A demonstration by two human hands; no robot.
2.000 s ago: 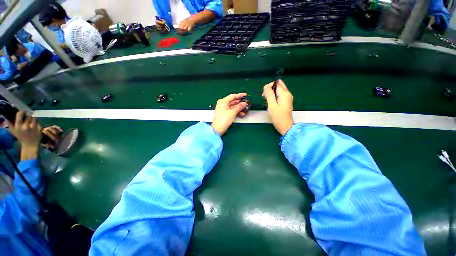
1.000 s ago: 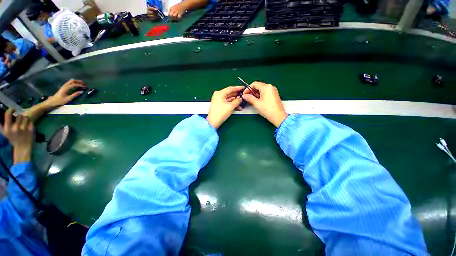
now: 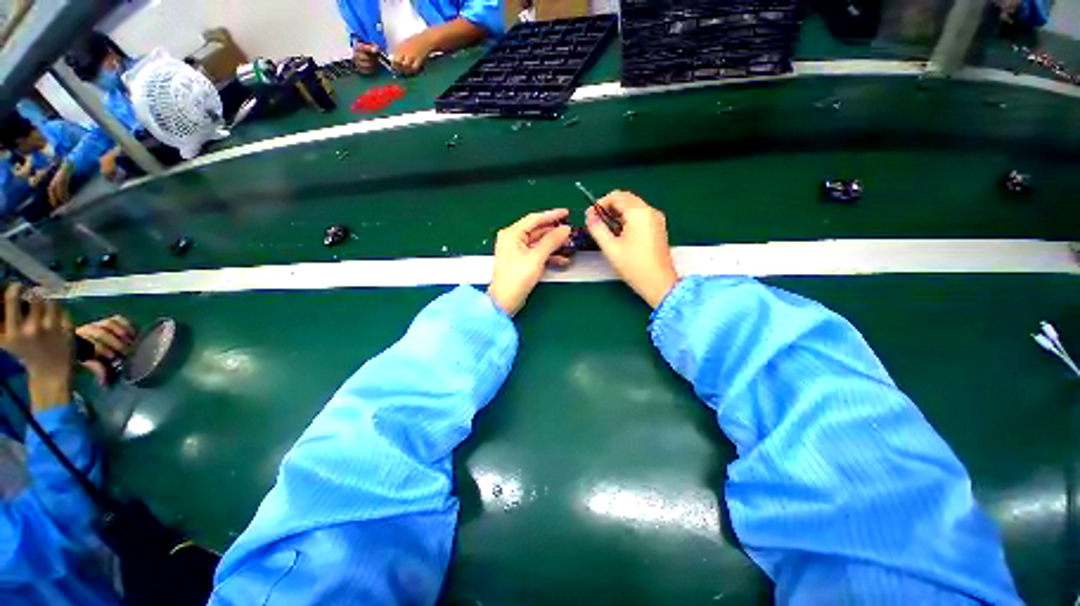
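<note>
My left hand (image 3: 524,255) holds a small black shiny device unit (image 3: 578,240) between its fingertips, just above the white belt edge rail (image 3: 391,271). My right hand (image 3: 634,243) is close beside it on the right, holding a thin tool (image 3: 596,204), perhaps tweezers, whose slim pale end points up and left. The right fingertips are at the unit. The fingers hide most of the unit and the lower end of the tool, so their contact cannot be told.
Several black units, one at the right (image 3: 842,189), sit spaced along the green belt (image 3: 734,178). Beyond it are black trays (image 3: 533,69) and a person's hands. A neighbour's hands and a round dish (image 3: 154,352) are at left. A white cable (image 3: 1049,343) lies at right.
My right hand has come from apart on the right to beside my left hand, and the tool now tilts left. Units on the belt have shifted left. The neighbour's arm has withdrawn from the belt.
</note>
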